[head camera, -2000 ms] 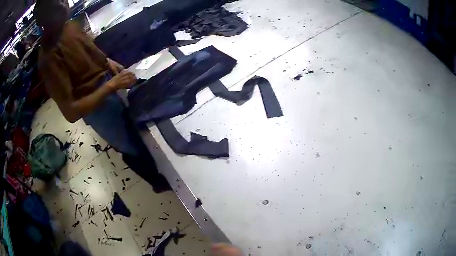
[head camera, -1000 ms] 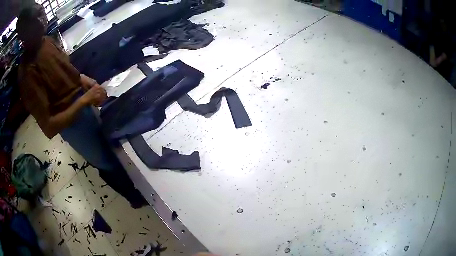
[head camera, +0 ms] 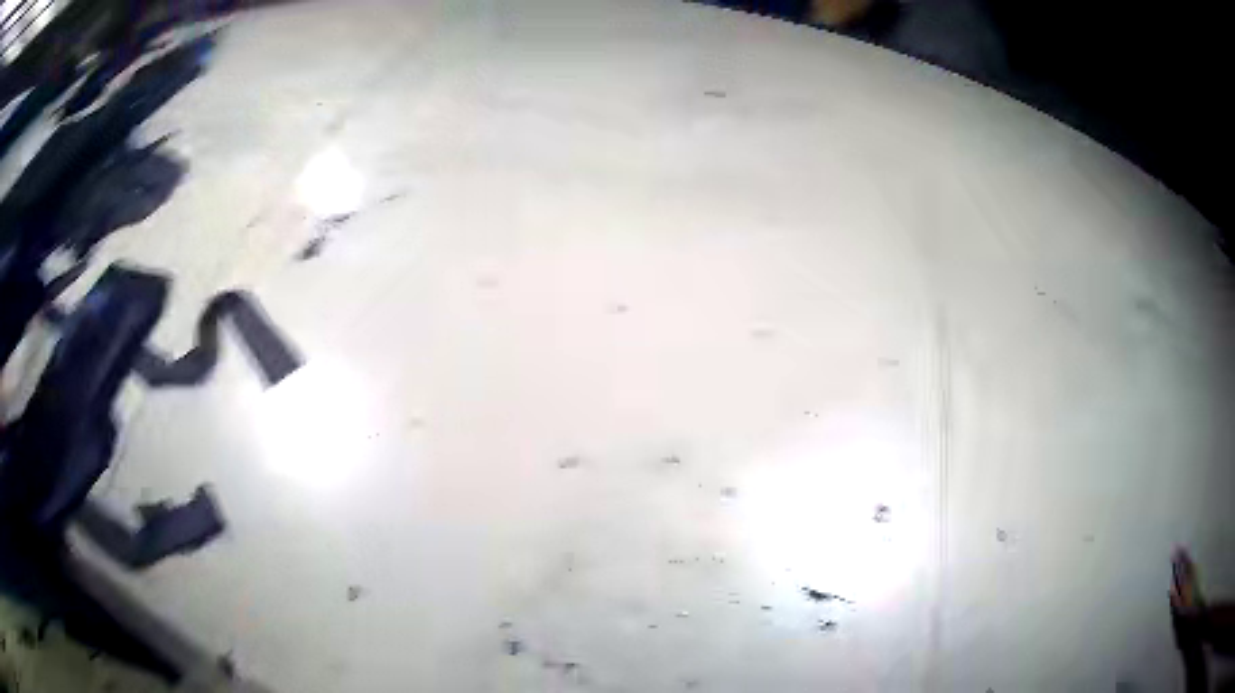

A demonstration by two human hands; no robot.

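The large white cutting table point(head camera: 610, 366) fills most of the view, which is blurred by motion. Dark fabric panels point(head camera: 81, 379) lie at the far left. A narrow dark strip point(head camera: 257, 339) curves out beside them, and a shorter strip with a ragged end point(head camera: 176, 528) lies below. A small, dark, blurred shape at the lower right edge seems to be my right hand point(head camera: 1189, 602); it is cut off, and its fingers and any hold are unclear. My left hand is not in view.
More dark cloth point(head camera: 129, 190) lies at the upper left. Small dark scraps point(head camera: 318, 241) and lint dot the table. The grey edge strip point(head camera: 149, 616) runs along the lower left. Part of a person point(head camera: 840, 11) shows at the top beyond the table.
The view has swung right, so the fabric now sits at the left edge and the coworker at the left has left the picture. The fingertip at the bottom is gone.
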